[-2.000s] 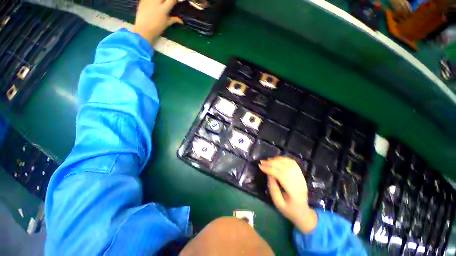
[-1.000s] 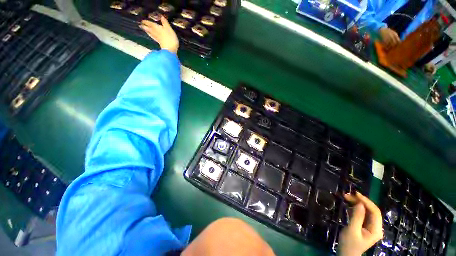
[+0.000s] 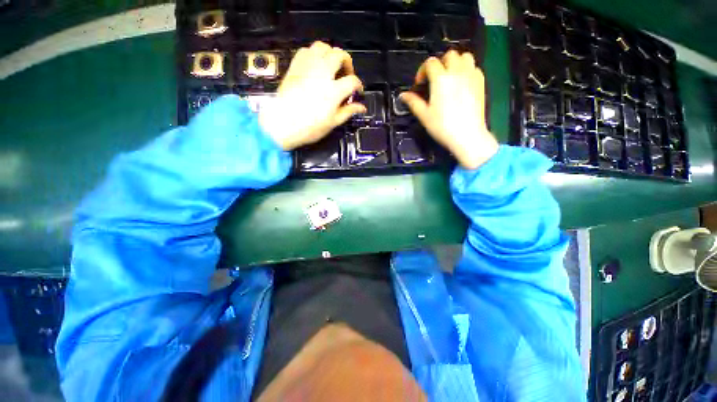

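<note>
The black blister tray [image 3: 322,157] lies in front of me. My left hand [image 3: 314,94] is over its middle, thumb and fingers curled at a pocket with a dark glossy piece. My right hand [image 3: 450,102] is over its right part, thumb and fingertips at another dark piece. Whether either hand grips its piece cannot be told. Silver-gold watches [image 3: 208,64] with dark round centres lie in the left pockets, some partly hidden by my left hand and sleeve. A loose silver-white piece [image 3: 323,213] with a dark centre lies on the green mat near the edge.
A second black tray [image 3: 586,110] lies to the right. At lower right are another black tray [image 3: 660,345] with a few pale pieces and a white-beige fan [image 3: 672,250], partly cut off. A dark tray shows at lower left.
The view has turned down towards the main tray. My left hand has come from the upper left tray to the main tray. My right hand is now beside it, over the same tray.
</note>
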